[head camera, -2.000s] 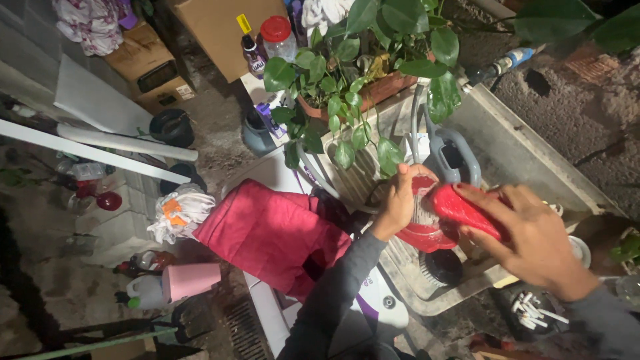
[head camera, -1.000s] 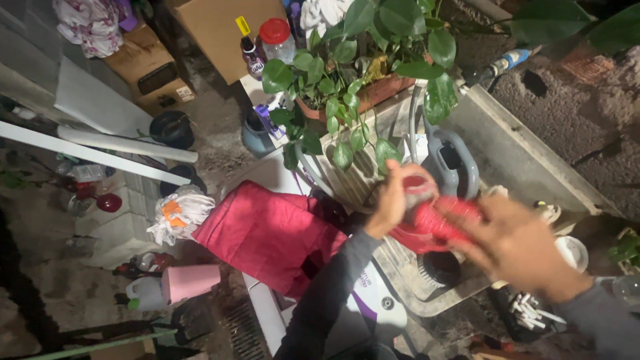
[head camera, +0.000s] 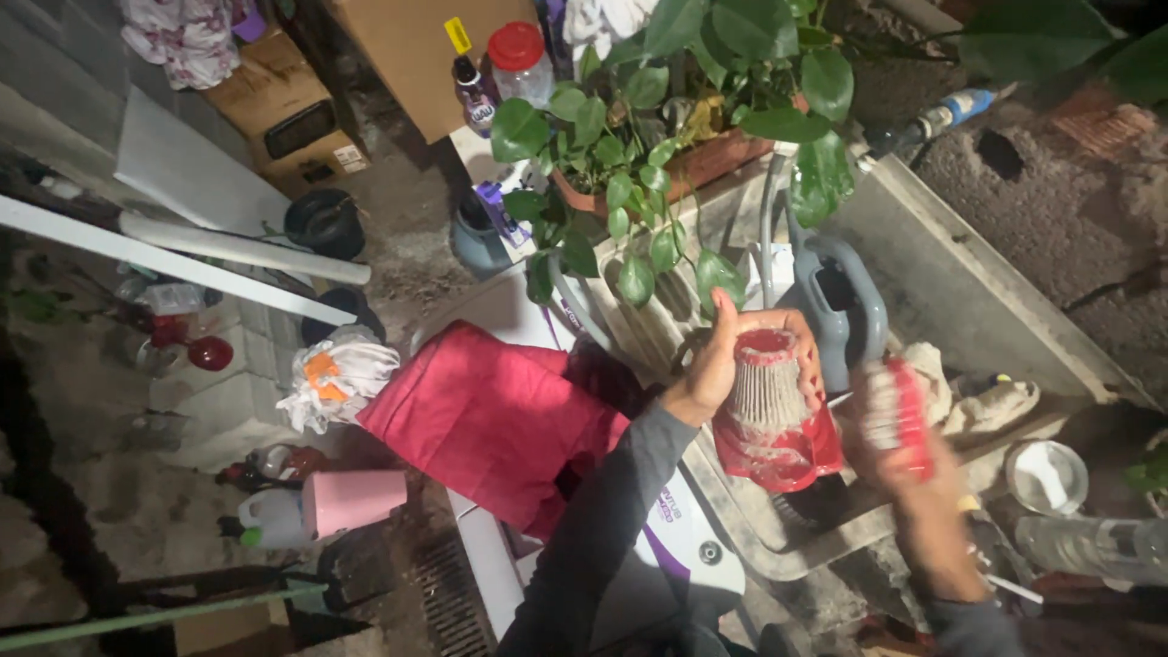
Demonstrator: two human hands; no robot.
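My left hand point(head camera: 721, 360) is wrapped round a dusty pleated vacuum filter point(head camera: 768, 397) with a red cap and a wide red base, held over the wash sink point(head camera: 794, 552). To its right my right hand point(head camera: 917, 456), blurred, grips a red scrubbing brush point(head camera: 899, 411) with pale bristles turned toward the filter. Brush and filter are apart. Behind them a grey watering can point(head camera: 839, 301) stands in the sink. A dark round thing lies below the filter base, partly hidden.
A red cloth point(head camera: 493, 411) lies over a white washing machine point(head camera: 703, 547) at left. A potted plant point(head camera: 712, 164) overhangs the sink's back. Rags point(head camera: 990, 406), a white cup point(head camera: 1048, 476) and a clear bottle point(head camera: 1095, 545) are at right. A pink bucket point(head camera: 354, 502) stands on the floor.
The right hand has moved the brush off the filter to the right, so the filter's pleats now show. The left hand keeps its hold on the filter.
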